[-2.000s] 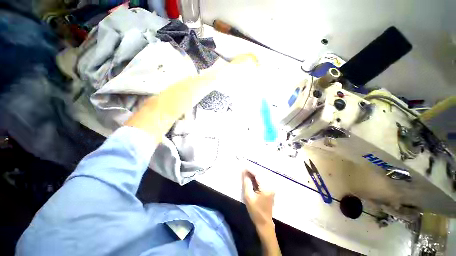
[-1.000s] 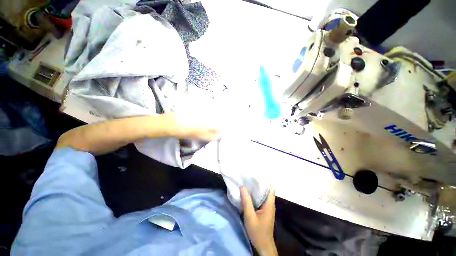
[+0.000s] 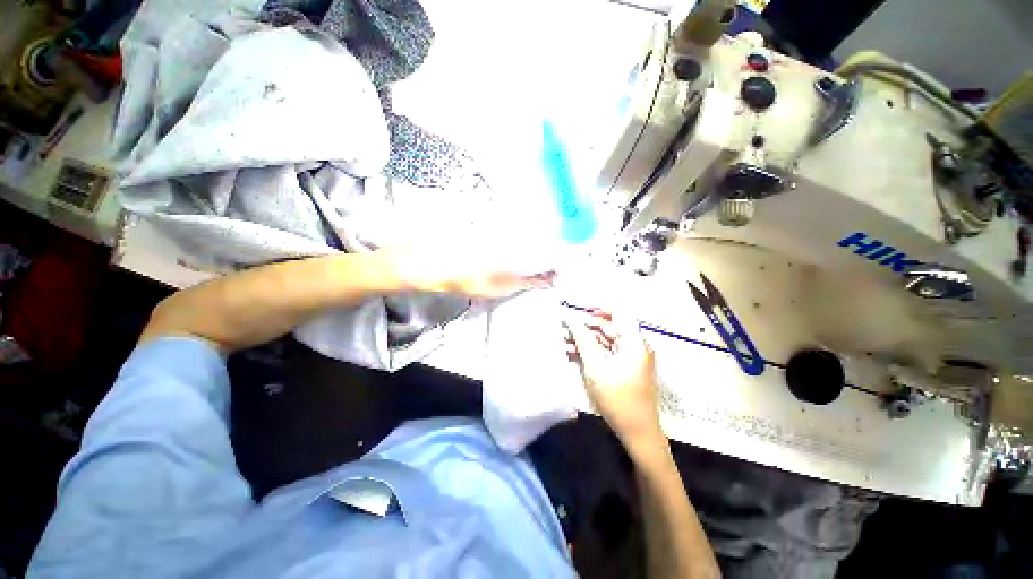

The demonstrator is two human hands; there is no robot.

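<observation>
A pale blue-grey denim garment (image 3: pixel 289 124) lies bunched on the left of the table, with dark-speckled fabric (image 3: pixel 425 156) at its edge. A whitish flap (image 3: pixel 523 390) of it hangs over the table's front edge. My left hand (image 3: pixel 510 278) lies on the pale cloth, its fingers washed out by glare. My right hand (image 3: pixel 612 356) is just right of it, fingers bent at the flap's edge, left of and in front of the presser foot area (image 3: pixel 648 243). A tiny dark red item (image 3: pixel 595 313) shows near the right fingertips.
The sewing machine head (image 3: pixel 793 215) stands at the right. A turquoise guard (image 3: pixel 566 187) is left of the needle. Blue-handled snips (image 3: pixel 727 326) and a black disc (image 3: pixel 814 376) lie right of my right hand. Grey cloth (image 3: pixel 782 523) is below the table edge.
My right hand has moved up from the table's front edge towards the needle area. My left hand has moved right, close to it. The flap's end has come up with them.
</observation>
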